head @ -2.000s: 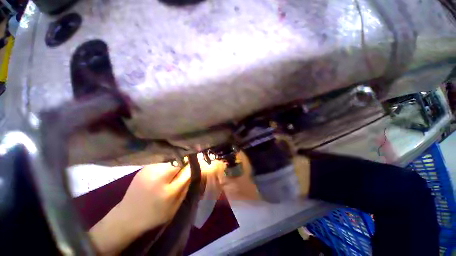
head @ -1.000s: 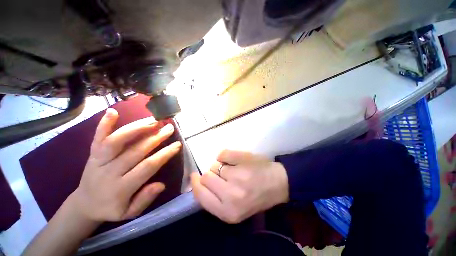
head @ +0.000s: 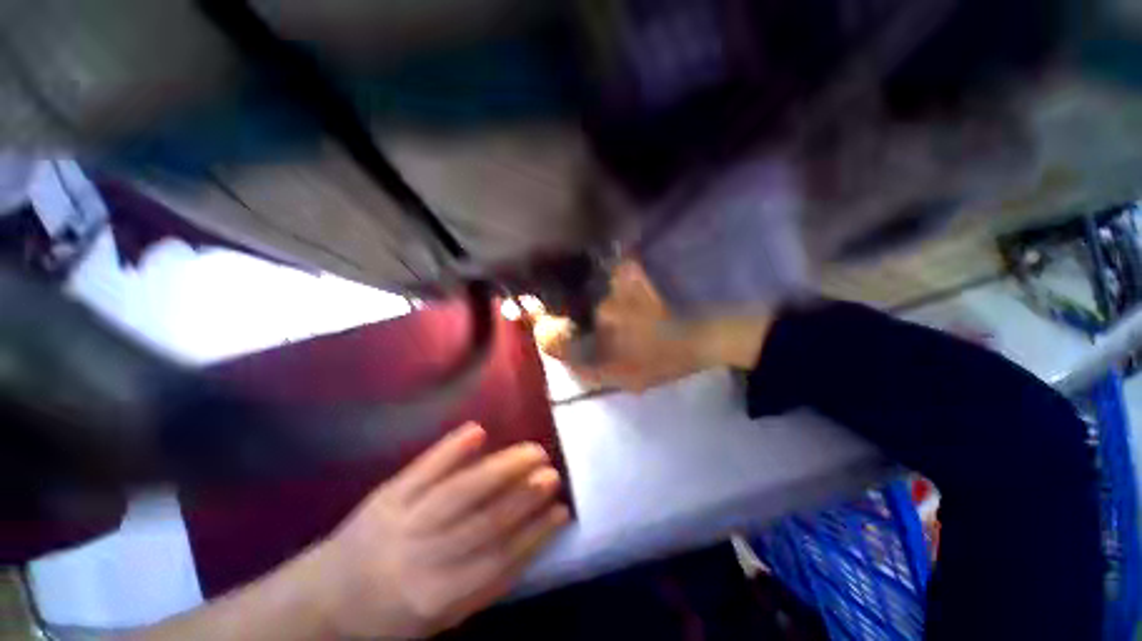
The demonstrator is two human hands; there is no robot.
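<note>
A maroon fabric panel (head: 301, 438) lies flat on the white table, its right edge running up to the lit needle area. My left hand (head: 438, 538) rests on the panel's lower right part, fingers spread. My right hand (head: 651, 338) is beside the needle area, right of the panel. Its fingertips are blurred and partly behind machine parts, so what they hold cannot be told. The sewing machine head (head: 501, 163) is blurred and fills the upper view, hiding the panel's far part.
A blurred curved metal part (head: 463, 363) crosses in front of the panel. A blue plastic basket (head: 852, 551) is below the table at the right. A tray of metal bits (head: 1064, 269) stands at the right table end. More maroon fabric (head: 50, 513) shows at the left.
My right hand has moved from the panel's lower edge up to the needle area. My left hand sits lower on the panel. The view has shifted, and the machine head covers more of it.
</note>
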